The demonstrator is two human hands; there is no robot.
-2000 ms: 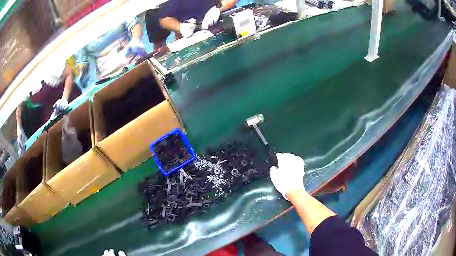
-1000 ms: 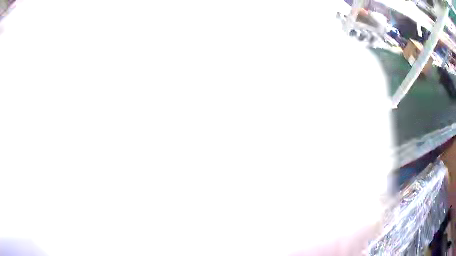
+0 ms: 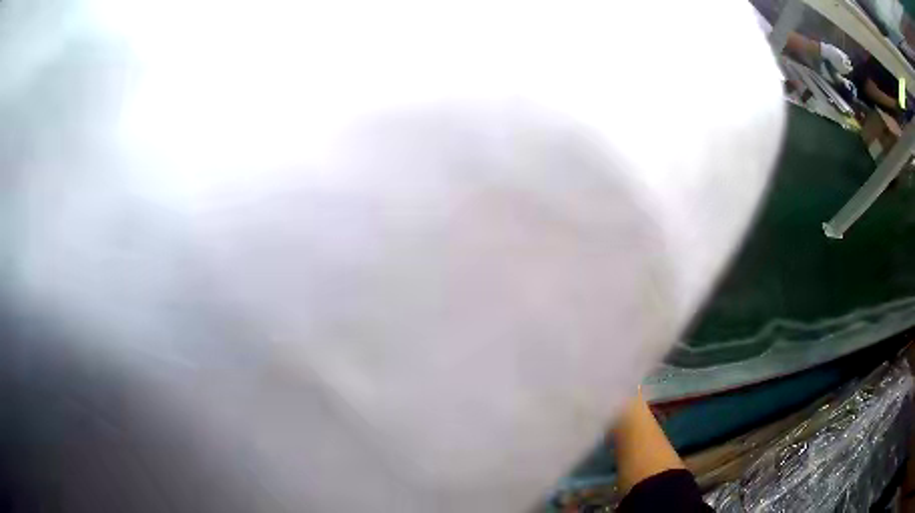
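Observation:
A very large, blurred white shape lies close to the camera and covers most of the view. It looks like a white-gloved hand, probably my left hand, but its fingers and anything it holds cannot be made out. My right forearm, with a dark sleeve, shows at the lower right. My right hand is hidden behind the white shape. The green bench surface shows only at the right. Whatever lies on the bench in front of me is hidden.
A pale metal post stands on the bench at the right. Crumpled clear film lies at the lower right beyond the bench edge. At the top right are a person's white-gloved hand and some cardboard.
The hammer, dark heap, blue bin and cartons seen two seconds ago are now covered. Since one second ago, the white shape has darkened and my right forearm has come into view.

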